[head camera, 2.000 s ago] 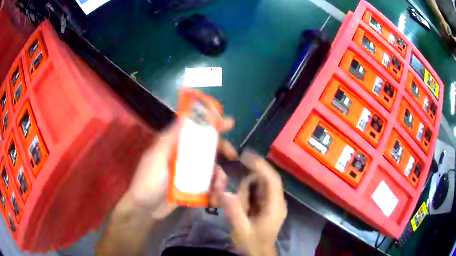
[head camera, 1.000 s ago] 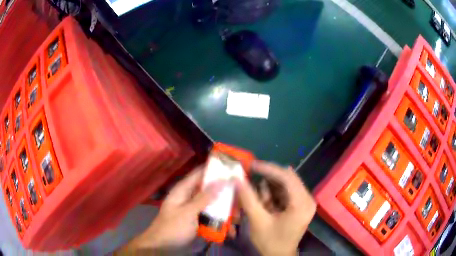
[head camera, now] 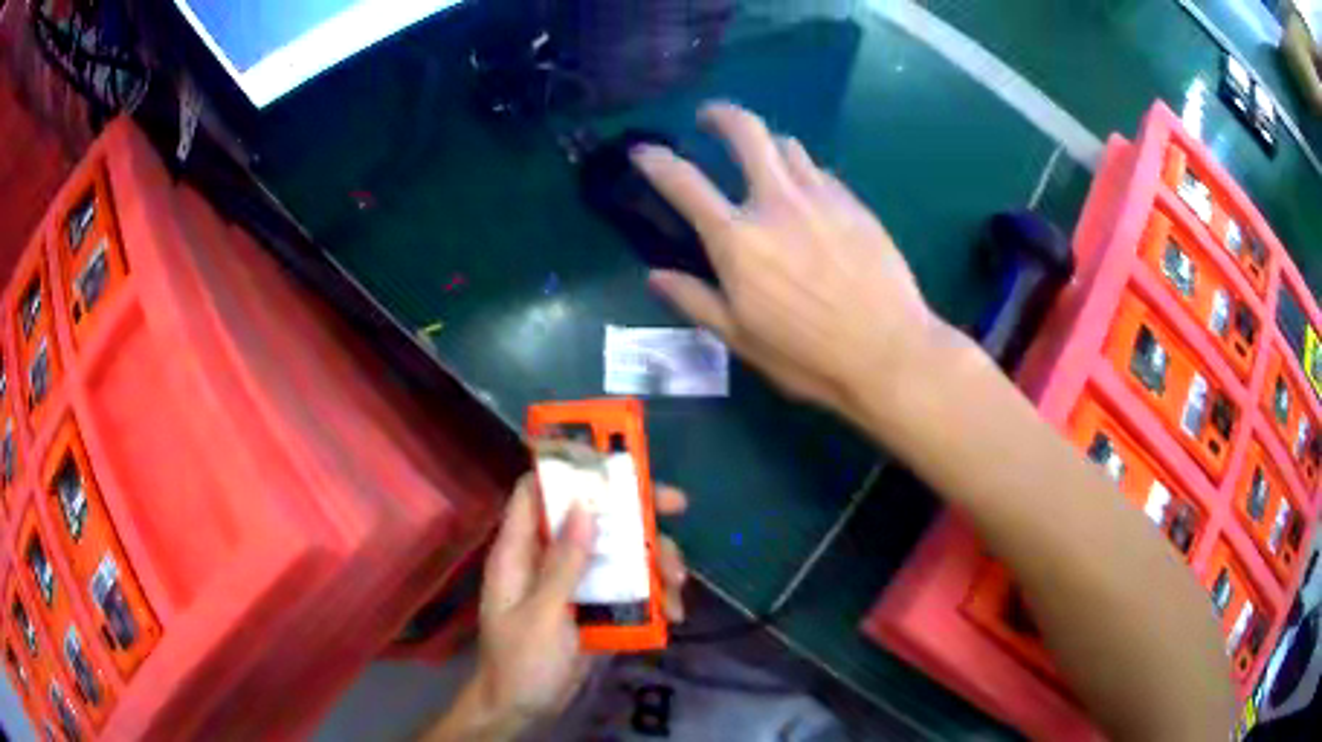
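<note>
My left hand [head camera: 539, 592] holds an orange phone [head camera: 631, 435], its back side up, near the bench's front edge. A white label sheet [head camera: 616, 539] lies over the phone's back, with my thumb on it. My right hand [head camera: 783, 247] is stretched over the black mouse [head camera: 638, 196], fingers spread, the index finger at its top; whether the palm rests on it is unclear. Another white label sheet [head camera: 667, 361] lies on the green bench between the mouse and the phone.
A red foam tray [head camera: 950, 609] with orange phones is at the right, partly behind my forearm. A black scanner [head camera: 1027, 268] lies beside it. Stacked red trays [head camera: 218, 478] stand at the left. A monitor [head camera: 312, 36] is at the top left. A person's hand [head camera: 1305, 51] shows top right.
My right hand has left the phone and moved up to the mouse. My left hand still holds the phone with the label. The view has shifted.
</note>
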